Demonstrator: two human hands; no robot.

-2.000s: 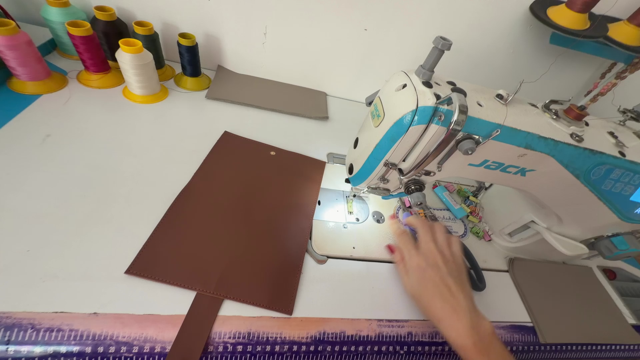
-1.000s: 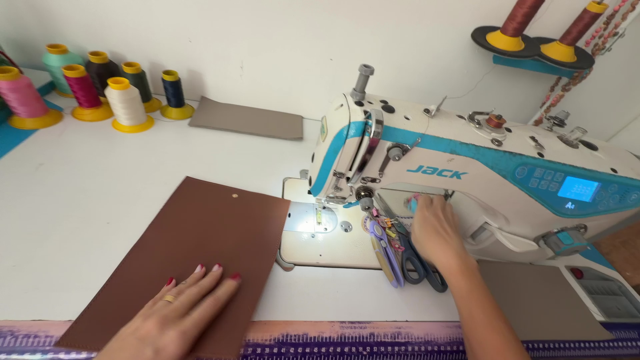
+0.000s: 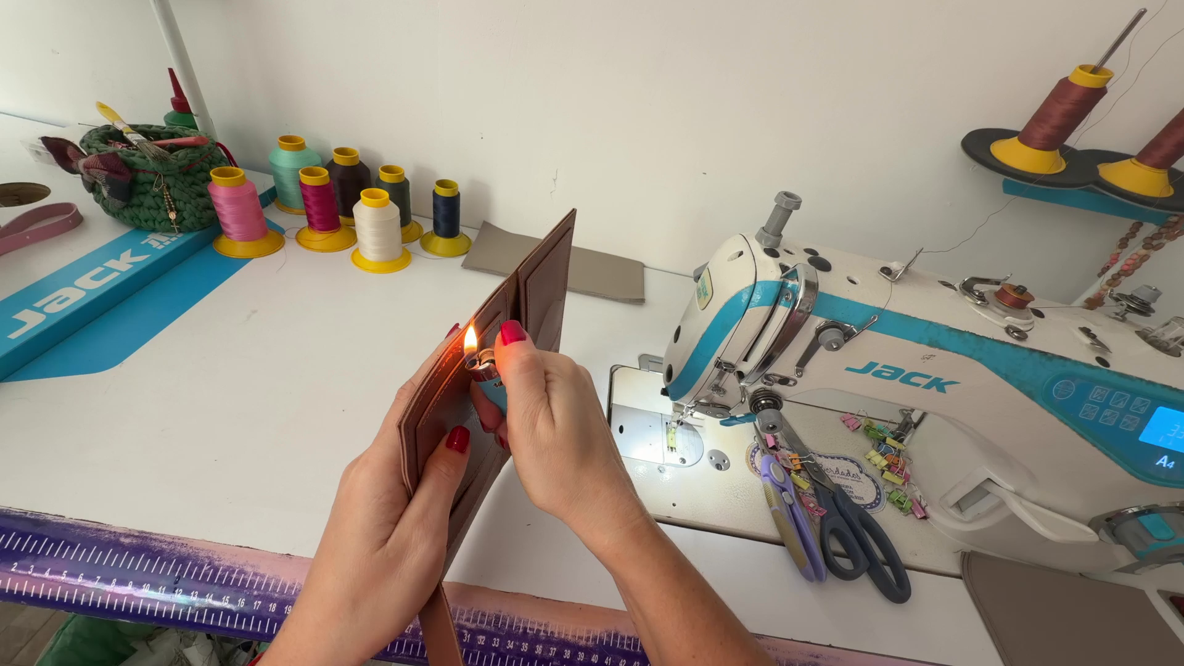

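My left hand (image 3: pixel 393 518) grips a brown leather panel (image 3: pixel 546 268) with stitched edges, thumb on its near face, holding it tilted up off the table. My right hand (image 3: pixel 560 425) is closed around a blue lighter (image 3: pixel 493 390), most of which the fingers hide. A lit flame (image 3: pixel 471 339) stands at the lighter's metal top, close to the stitching on the panel. Below the left hand hangs a brown leather strap (image 3: pixel 438 629). To the right, dark-handled scissors (image 3: pixel 846 527) and purple thread snips (image 3: pixel 791 518) lie on the bed of the sewing machine (image 3: pixel 832 351).
Several thread cones (image 3: pixel 379 231) stand at the back, beside a green crocheted basket (image 3: pixel 157 176). A taupe leather piece (image 3: pixel 592 271) lies near the wall, another (image 3: pixel 1064 606) at the front right. Small colored clips (image 3: pixel 893 462) sit under the machine arm. A printed ruler strip (image 3: pixel 139 573) runs along the front edge.
The leather panel, flat on the table under my left hand a second ago, is now raised and tilted. My right hand has moved left from under the machine arm to the panel, with the lighter lit.
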